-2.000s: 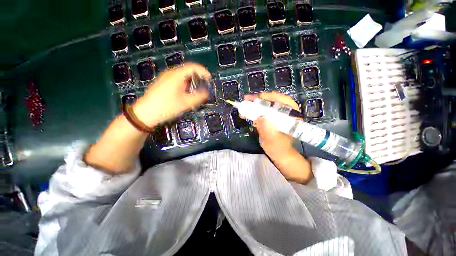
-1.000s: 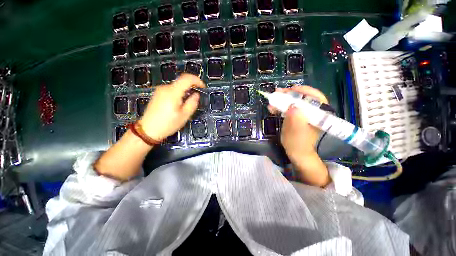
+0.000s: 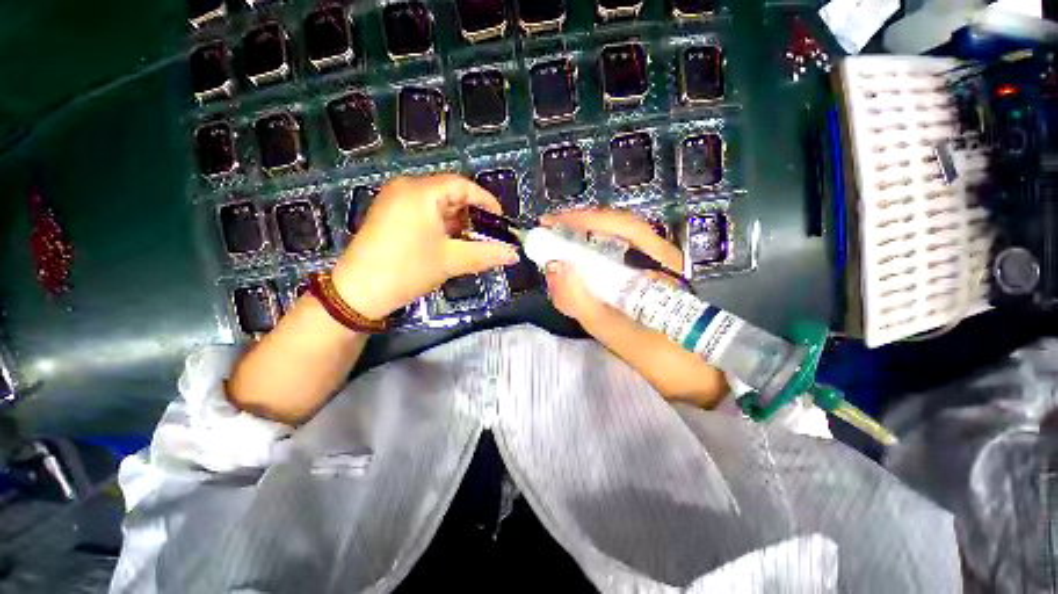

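Observation:
My left hand (image 3: 408, 250), with a brown band at the wrist, pinches a small dark watch housing (image 3: 492, 225) between thumb and fingertips above the tray. My right hand (image 3: 603, 304) holds a large clear-white dispensing syringe (image 3: 679, 316) with a printed label and a green cap (image 3: 791, 374). The syringe's front end is at the housing; the needle tip is mostly hidden at the fingers. A thin dark stick (image 3: 657, 267) lies along the syringe in my right hand. The clear blister tray (image 3: 743, 246) beneath holds rows of dark square housings.
A white board (image 3: 911, 221) with rows of tiny parts stands at the right, beside a black box (image 3: 1015, 174) with a red light. Red small parts (image 3: 49, 246) lie at the left, others (image 3: 804, 49) at the upper right near a white paper (image 3: 856, 19). Grey fabric shows at the lower right.
My right hand has moved the syringe left to my left hand, its front end now at the housing. My left hand has come slightly right. The camera view has shifted.

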